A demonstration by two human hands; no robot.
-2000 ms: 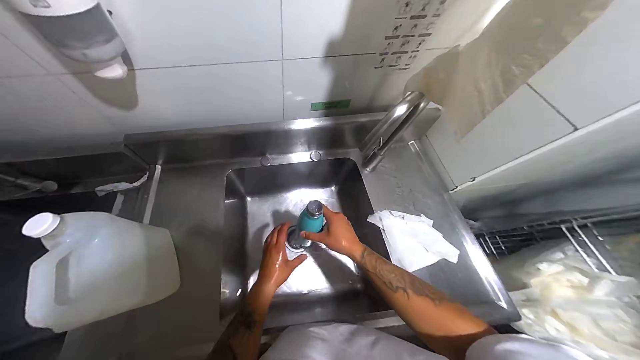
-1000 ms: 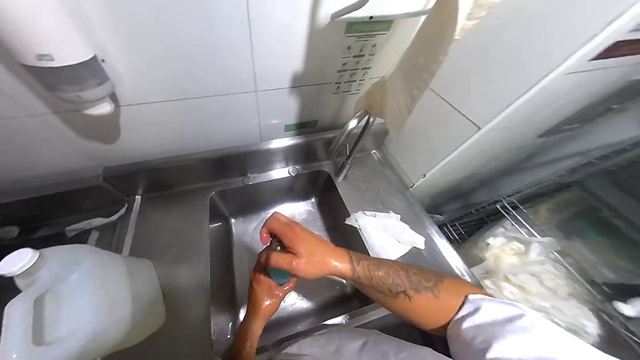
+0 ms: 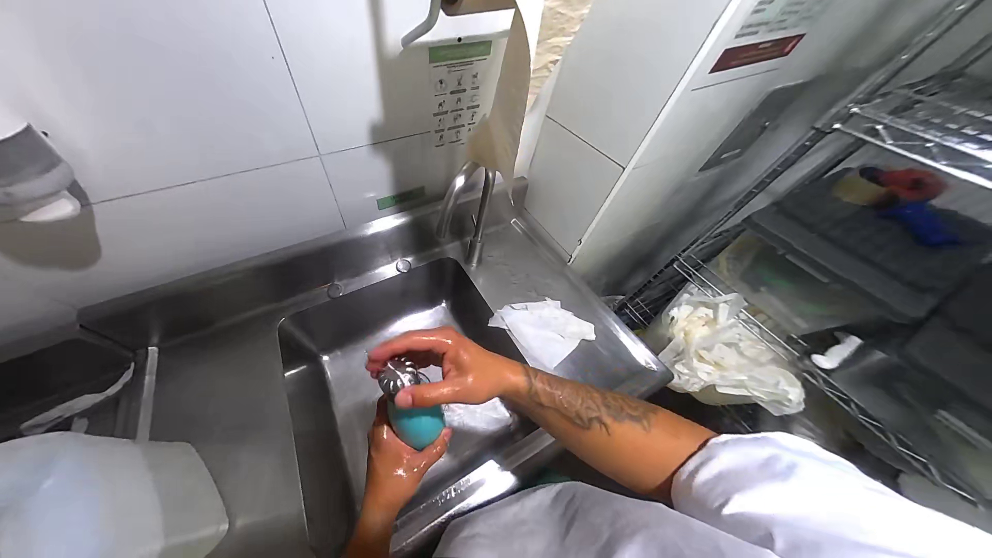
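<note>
Over the stainless steel sink [image 3: 310,364] both hands are on a teal rounded container [image 3: 418,425], perhaps a bottle. My left hand [image 3: 399,465] cups its lower part from below. The fingers and thumb of my right hand [image 3: 449,368] hold a ribbed metal top piece [image 3: 399,376] at the container's upper end. Whether that piece is joined to the container cannot be told. Both hands look wet. The sink's drain is hidden.
A curved metal faucet [image 3: 477,221] rises behind the sink's right corner. Crumpled white paper [image 3: 546,329] lies on the right counter. A translucent plastic jug [image 3: 108,496] stands at left. A wire shelf [image 3: 883,139] and a plastic bag with pale contents [image 3: 725,353] are at right.
The right hand, earlier wrapped over the container, now holds the ribbed metal top, and more of the teal body shows. The view has swung to the right.
</note>
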